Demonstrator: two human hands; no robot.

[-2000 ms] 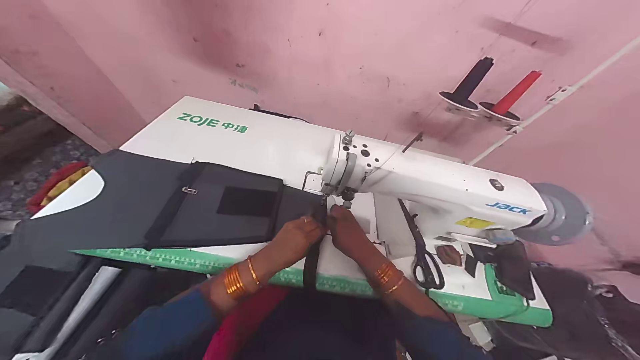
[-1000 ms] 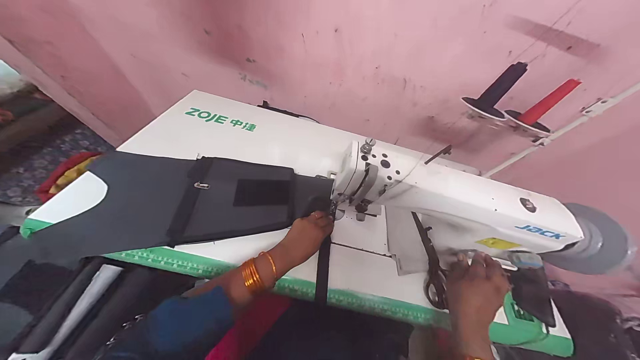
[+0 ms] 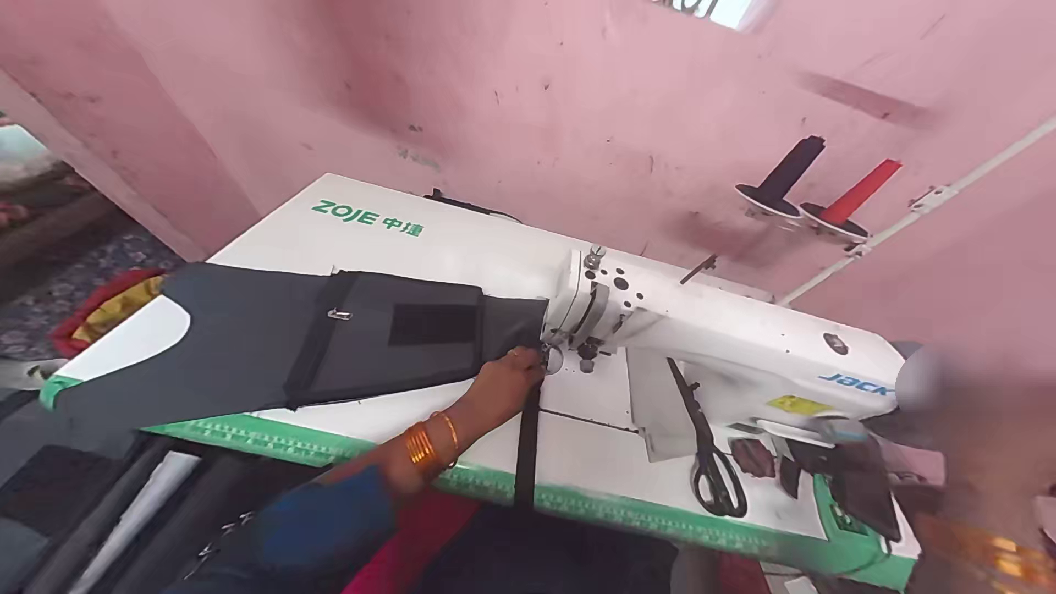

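Note:
My left hand [image 3: 505,381], with bangles at the wrist, has its fingertips beside the needle area of the white sewing machine [image 3: 742,330]. It pinches the top of a black strap [image 3: 528,450] where this meets a dark grey fabric piece [image 3: 247,330]. The strap hangs over the front edge. A zip with a metal pull and a black patch show on the fabric piece, which lies flat to the left. My right hand [image 3: 969,396] is a blur at the handwheel [image 3: 914,378], at the machine's right end; its fingers cannot be made out.
Black-handled scissors [image 3: 716,478] lie on the table right of the needle. Dark scraps [image 3: 755,458] and a dark pouch-like item [image 3: 862,478] are near the right end. Black [image 3: 788,177] and red [image 3: 862,194] thread spools stand behind. A green measuring strip [image 3: 635,507] runs along the front edge.
My right hand has gone from beside my left hand, past the scissors, to the handwheel at the right. My left hand stays by the needle. The view has shifted.

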